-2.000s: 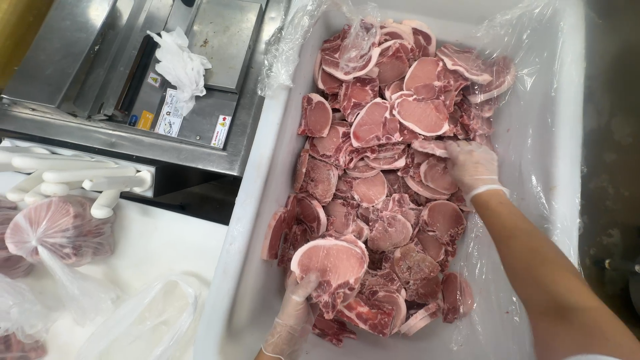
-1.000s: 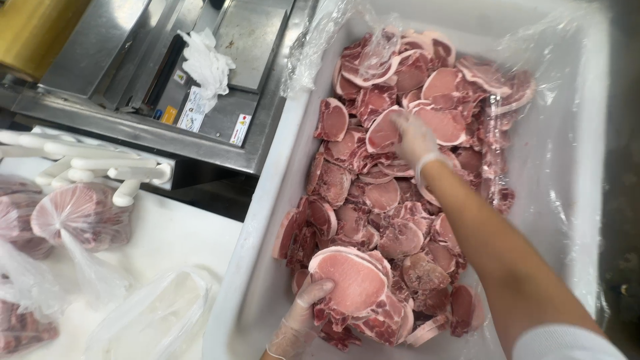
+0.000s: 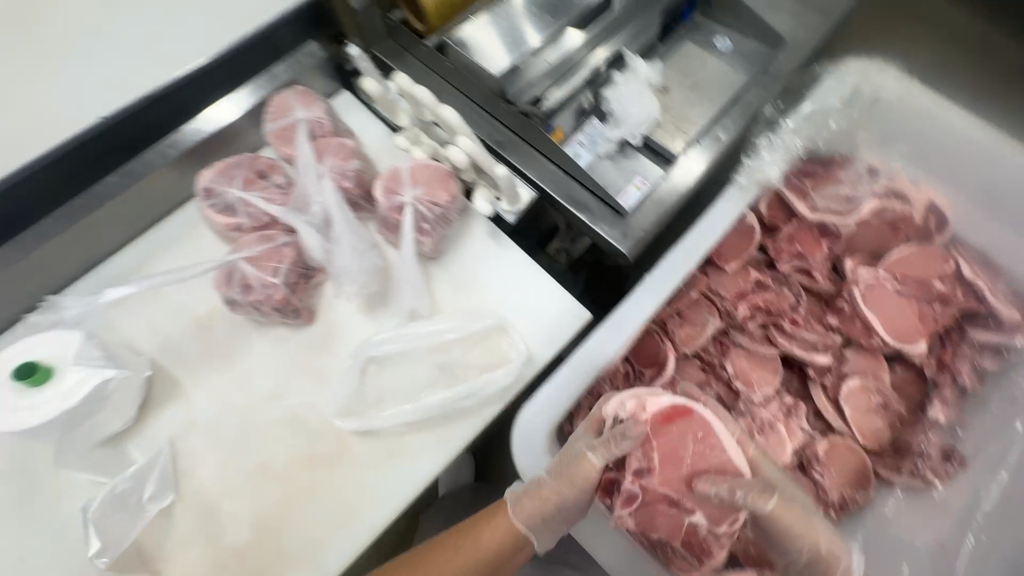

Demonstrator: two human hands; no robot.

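Observation:
Both my hands wear clear gloves and hold a stack of pork chops (image 3: 680,464) between them, over the near corner of a white plastic tub (image 3: 640,336). My left hand (image 3: 572,472) grips the stack's left side. On its right side lies my right hand (image 3: 780,512), thumb across the top chop's face. Many loose pork chops (image 3: 864,400) fill the tub, which has a clear plastic liner (image 3: 984,480). An opened, flat clear plastic bag (image 3: 436,372) lies on the white cutting board to the left of the tub.
Several bagged portions of meat (image 3: 416,200) sit on the white cutting board (image 3: 240,448). A roll of plastic bags (image 3: 56,384) is at the far left. Beyond the board are white plastic links (image 3: 448,132) and a steel wrapping station (image 3: 560,176) with crumpled white plastic (image 3: 632,96).
The view has swung left to the board. My right hand has come from the far chops in the tub to the stack that my left hand was holding; both hands now hold it.

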